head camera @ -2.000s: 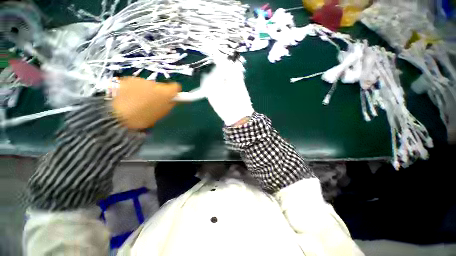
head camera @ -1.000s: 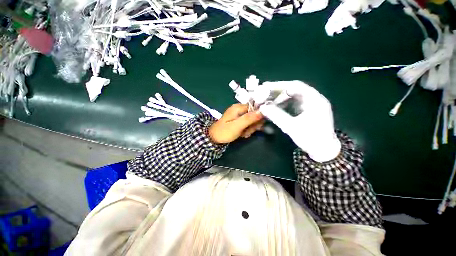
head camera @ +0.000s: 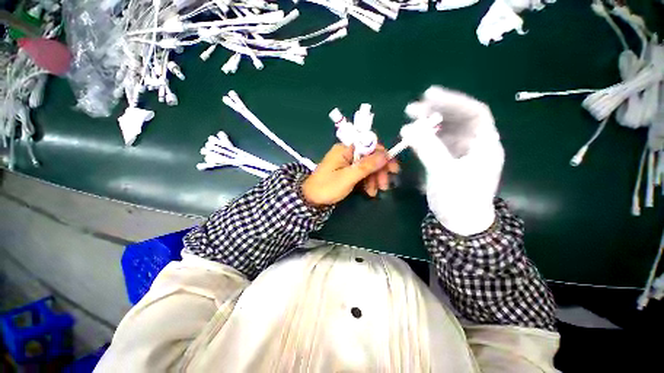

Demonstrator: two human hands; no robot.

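My bare left hand [head camera: 342, 177] is closed around a small group of white cable leads [head camera: 240, 159]. Their tails fan out to the left over my forearm's far side, and several connector ends [head camera: 357, 131] stick up above the fingers. My white-gloved right hand [head camera: 462, 153] is to the right, slightly blurred. Its fingertips pinch one lead near its connector end [head camera: 435, 122]; this lead slants up and right from my left fingers. The part of the leads inside my left hand is hidden.
A pile of white leads [head camera: 240, 33] lies at the far side of the green bench [head camera: 291, 80]. A clear bag [head camera: 91, 65], pink object [head camera: 45, 55] and white scrap [head camera: 134, 124] are at left. Another scrap [head camera: 501, 22] is far right of centre; tied leads [head camera: 626, 91] are at right.
Since one second ago, my right hand has moved slightly right and away from the held connector ends, drawing one lead's end out. My left hand has kept its grip. Earlier, both hands were further forward.
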